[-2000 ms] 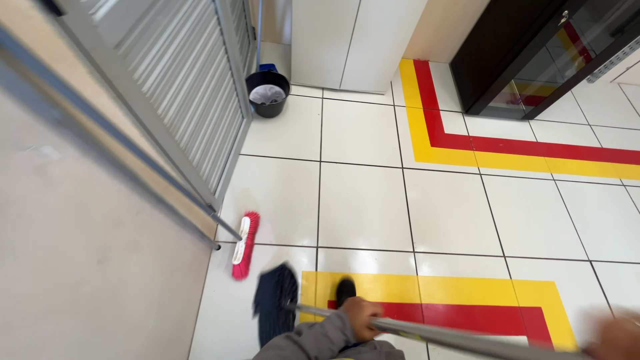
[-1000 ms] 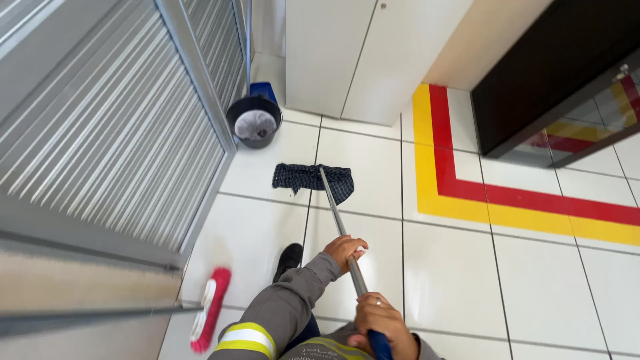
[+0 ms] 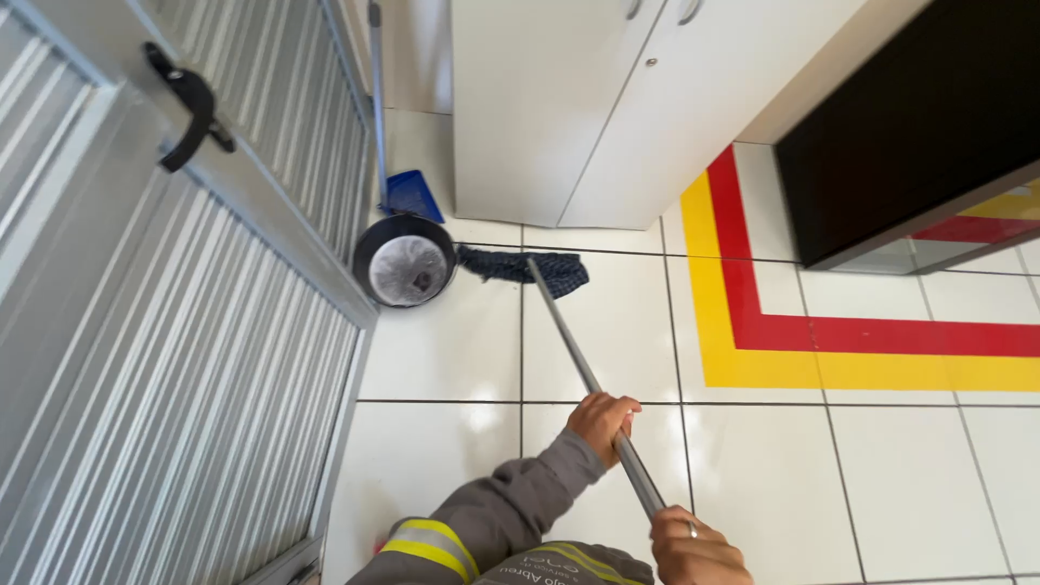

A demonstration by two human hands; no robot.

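My left hand (image 3: 603,426) is closed around the middle of a metal pole (image 3: 569,337). Lower down, at the bottom edge of the view, my right hand (image 3: 697,548), with a ring on one finger, grips the upper part of the same pole. At the pole's far end a dark checked cloth (image 3: 561,272) lies spread on the white tiles, its left end close beside a black bucket (image 3: 363,264). Whether cloth and bucket touch, I cannot tell. The bucket holds greyish, foamy-looking contents.
A blue dustpan (image 3: 412,195) with a long handle stands behind the bucket. Grey ribbed metal door (image 3: 203,390) with a black handle (image 3: 195,114) at left. White cabinet (image 3: 552,106) ahead. Dark glass-fronted furniture (image 3: 894,138) at right, inside red and yellow floor stripes (image 3: 772,341).
The cloth on the pole has moved forward over the floor, up to beside the bucket. The pink-and-white mop head seen at lower left earlier is mostly out of view. The view has shifted forward.
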